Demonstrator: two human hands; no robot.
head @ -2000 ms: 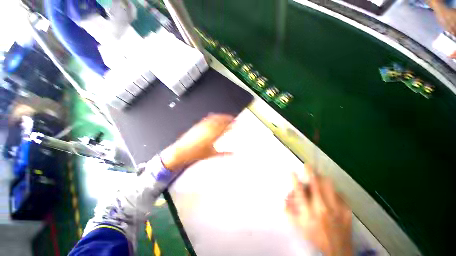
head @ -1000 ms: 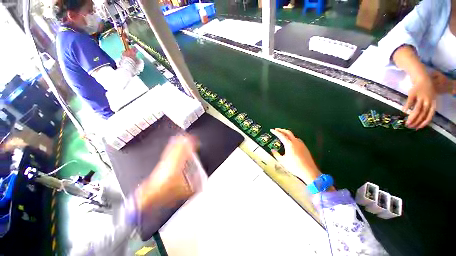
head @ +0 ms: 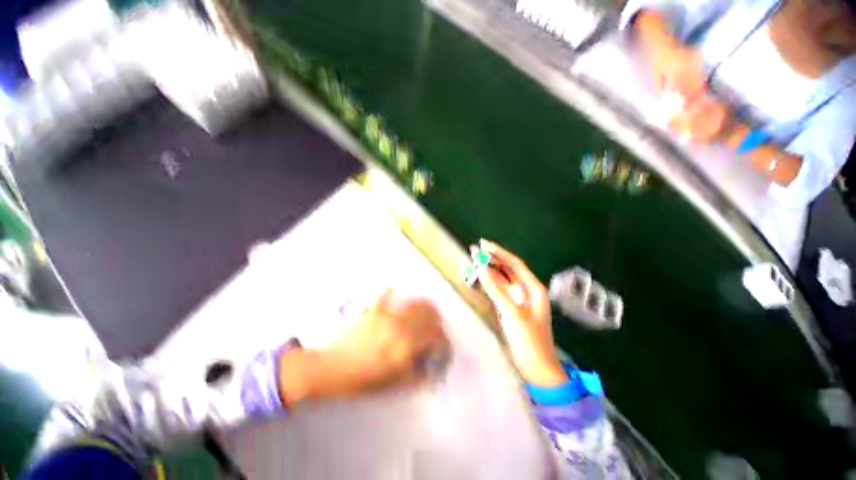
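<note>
My right hand (head: 521,314), with a blue wrist strap, is over the belt rail and pinches a small green circuit board (head: 480,262) between thumb and fingertips. My left hand (head: 399,342) is blurred, low over the white work surface (head: 328,441). Its fingers are curled around a greyish patch; whether that is a housing is too blurred to tell. A row of circuit boards (head: 375,136) lies along the near edge of the green belt. A white housing group (head: 587,298) with dark openings stands on the belt right of my right hand.
White housing stacks (head: 211,80) stand on the black mat (head: 197,206) at left. The pale belt rail (head: 427,239) runs diagonally. Across the belt (head: 488,150), a person's hands (head: 695,103) are near more boards (head: 615,172). Another white housing group (head: 770,284) is at the belt's far edge.
My right hand has moved from the board row back to the rail and now holds a board. My left hand has moved from over the black mat to the white surface. The view has shifted.
</note>
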